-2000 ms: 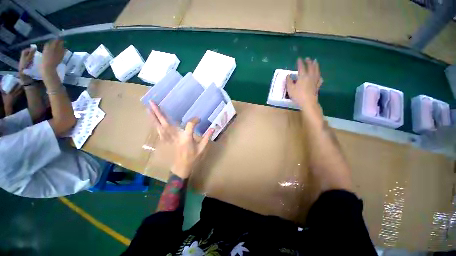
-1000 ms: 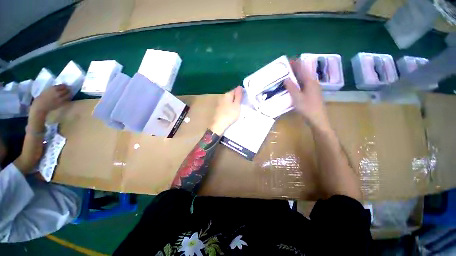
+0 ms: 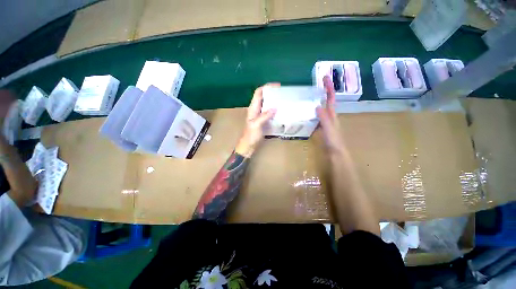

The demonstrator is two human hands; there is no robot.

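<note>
A white retail box (image 3: 294,104) is between my two hands at the front edge of the belt, with its cover down over it and a dark strip on its near edge; it is slightly blurred. My left hand (image 3: 257,121) holds its left side. My right hand (image 3: 328,113) is at its right side. Grey-white folded covers (image 3: 148,119) stand open on the cardboard to the left, with a product picture and black strip on the front panel. No tray contents of the held box show.
Open boxes with pink parts (image 3: 399,77) sit on the green belt (image 3: 237,62) at right. Closed white boxes (image 3: 97,95) stand at left. Another worker's arm (image 3: 17,175) and a sticker sheet (image 3: 50,178) are at far left. A scrap carton (image 3: 435,257) is below the bench at right.
The box that was tilted open with its tray showing is now covered and held squarely between both hands. The view has shifted slightly, and the other worker's arm has moved left.
</note>
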